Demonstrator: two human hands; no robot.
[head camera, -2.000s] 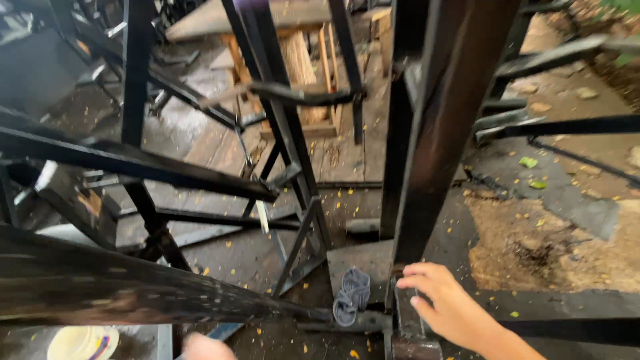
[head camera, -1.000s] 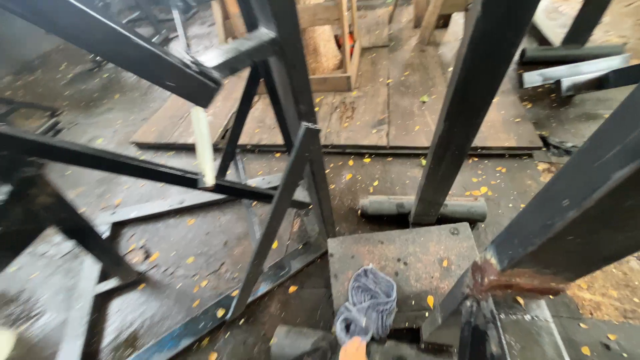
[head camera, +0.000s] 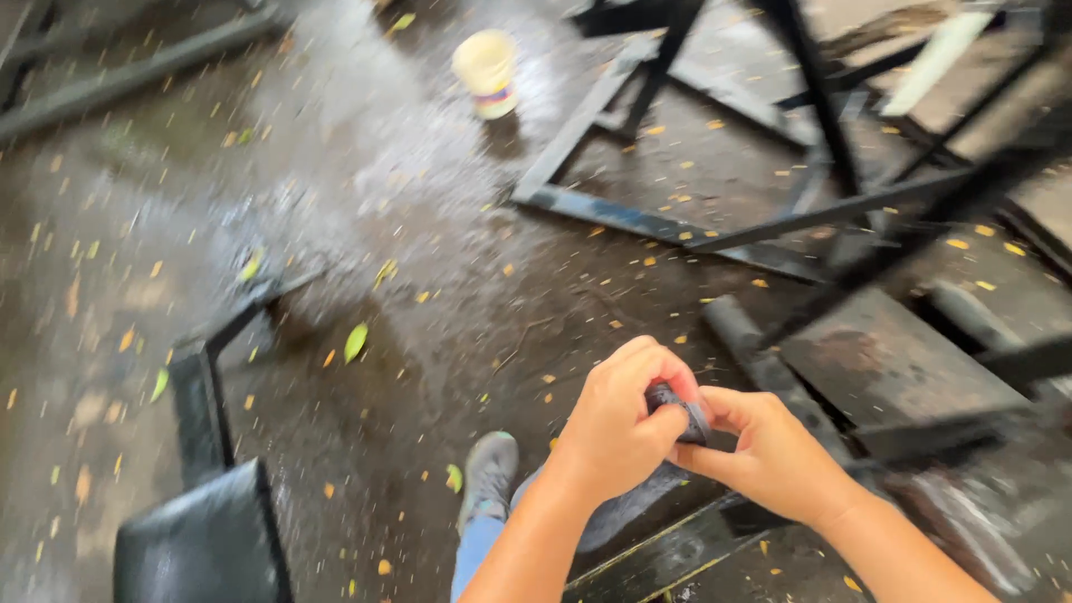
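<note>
My left hand (head camera: 628, 419) and my right hand (head camera: 762, 448) meet low in the view, right of centre. Between their fingers is a small, dark grey bunched cloth (head camera: 685, 419), largely covered by the fingers. Both hands grip it from opposite sides. Beneath my hands shows a blurred greyish patch that I cannot make out. A flat grey plate (head camera: 888, 360) lies on the metal frame to the right of my right hand.
Dark metal frames (head camera: 620, 218) fill the upper right. A pale bucket (head camera: 487, 71) stands on the wet, leaf-strewn floor. At lower left is a black padded seat (head camera: 201, 536) on a metal arm. My shoe (head camera: 488, 473) is left of my hands.
The grey cloth lay on the plate in both earlier frames; now it is bunched between my two hands, off the plate. The view has swung toward the floor at left.
</note>
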